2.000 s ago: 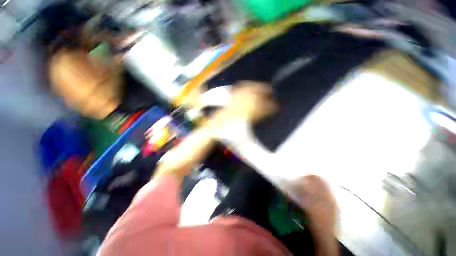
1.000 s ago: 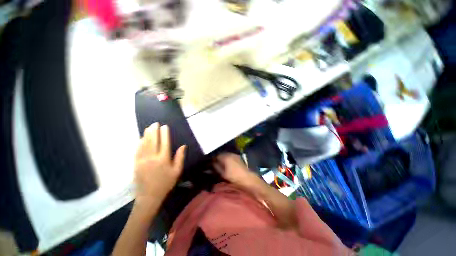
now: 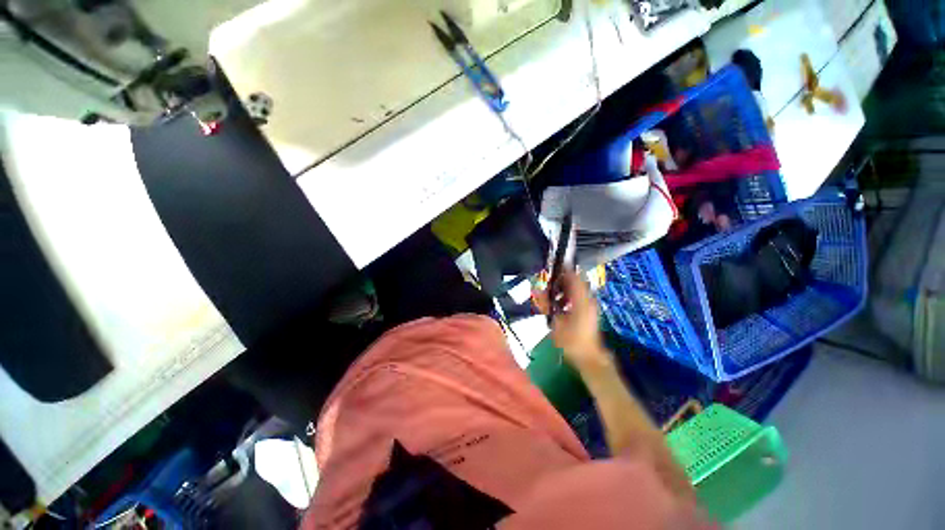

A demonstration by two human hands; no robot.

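My right hand [image 3: 575, 321] is off the table's front edge, closed on dark-handled shears [image 3: 561, 271] with the blades pointing up, in front of a white and pale grey bundle [image 3: 611, 219]. My left hand is not in view. A black panel [image 3: 223, 207] lies under the presser foot area [image 3: 197, 104] and runs over the table's front edge; its lower end is hidden. Another black panel [image 3: 47, 300] lies on the white table [image 3: 155, 393] at left.
Blue-handled snips [image 3: 475, 67] lie on the machine bed. Blue crates [image 3: 782, 311] with scraps and a pink strip [image 3: 725, 166] stand at right, a green basket [image 3: 725, 455] below. Loose threads [image 3: 560, 145] hang over the table edge.
The black shears have left the machine bed and are in my right hand, which has moved right. My left hand has left the black panel and the picture. The view has shifted.
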